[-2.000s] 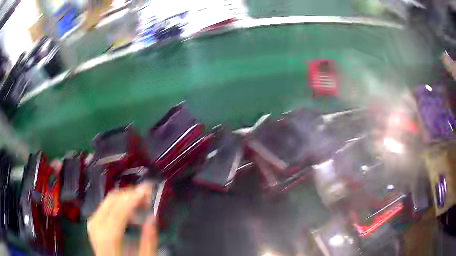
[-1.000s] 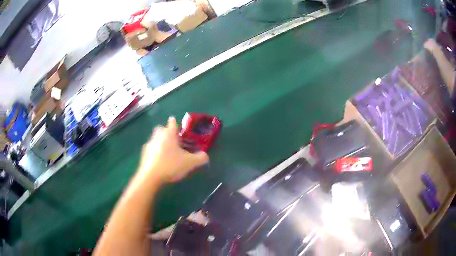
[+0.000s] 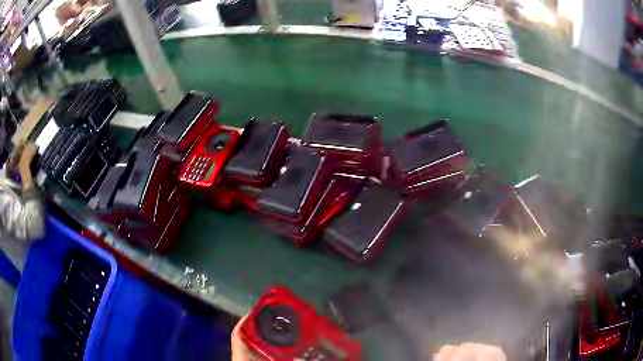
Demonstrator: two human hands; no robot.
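My left hand (image 3: 240, 347) is mostly cut off by the bottom edge and grips the left end of a red front housing (image 3: 299, 326). The housing's dark round speaker driver (image 3: 278, 325) faces up with no grille over it. Part of my right hand (image 3: 469, 352) shows at the bottom edge, right of the housing and apart from its visible part; its fingers are hidden. A small dark rectangle (image 3: 362, 306), blurred, lies just beyond the housing.
Stacks of red units with black backs (image 3: 342, 137) line the bench along the green conveyor belt (image 3: 296, 77). One unit (image 3: 208, 156) shows its red keypad face. A blue tote (image 3: 151, 314) is lower left. Black housings (image 3: 88, 102) and a whitish glove (image 3: 21, 208) are far left.
The view has swung left and down to the bench. My left hand has come back from over the belt to the bottom edge with a red unit. My right hand has come partly into view.
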